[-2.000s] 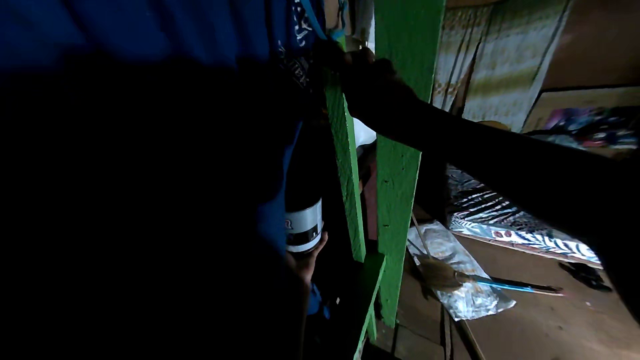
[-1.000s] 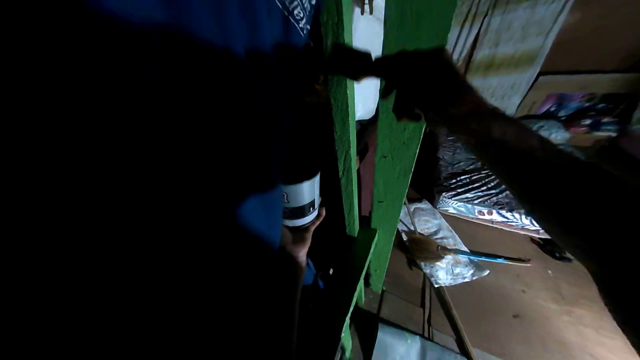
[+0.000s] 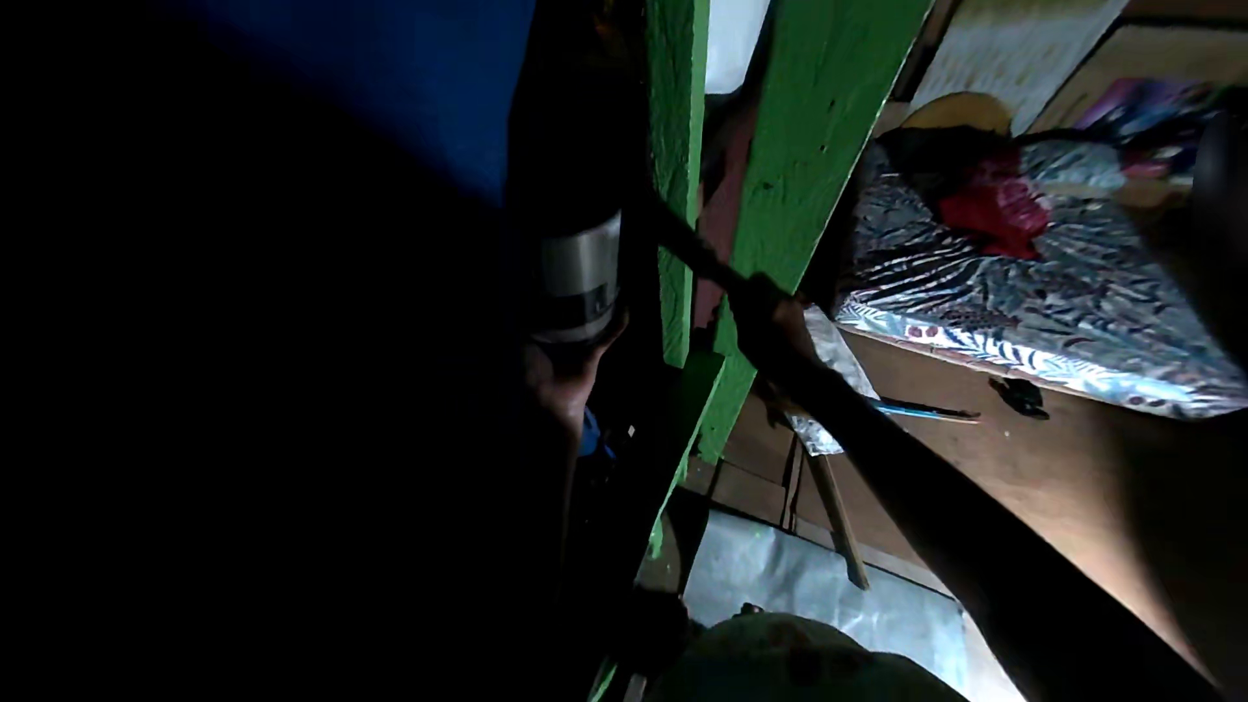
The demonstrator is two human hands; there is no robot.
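In the head view my left hand (image 3: 570, 375) is low at centre-left, its fingers and palm under and around the base of a cylindrical container (image 3: 577, 278) with a light, silvery band; the container's upper part is lost in dark. My right hand (image 3: 775, 317) is closed around the end of a dark, long, narrow tool (image 3: 692, 244), in front of a green painted wooden post (image 3: 804, 146). The tool's far end reaches left past a narrower green board (image 3: 675, 175) into shadow, where its tip cannot be made out. A blue cloth (image 3: 429, 78) hangs at upper left.
At right lies a mattress (image 3: 1024, 283) with patterned cloth and a red cloth (image 3: 994, 210). A silvery plastic sheet (image 3: 838, 366) and a blue stick (image 3: 921, 410) are on the brown floor (image 3: 1033, 487), near dark footwear (image 3: 1020, 397). A grey sheet (image 3: 809, 575) lies below.
My right hand has moved down along the green post, and the dark tool now shows extending from it. My left hand still supports the container. The view has shifted somewhat.
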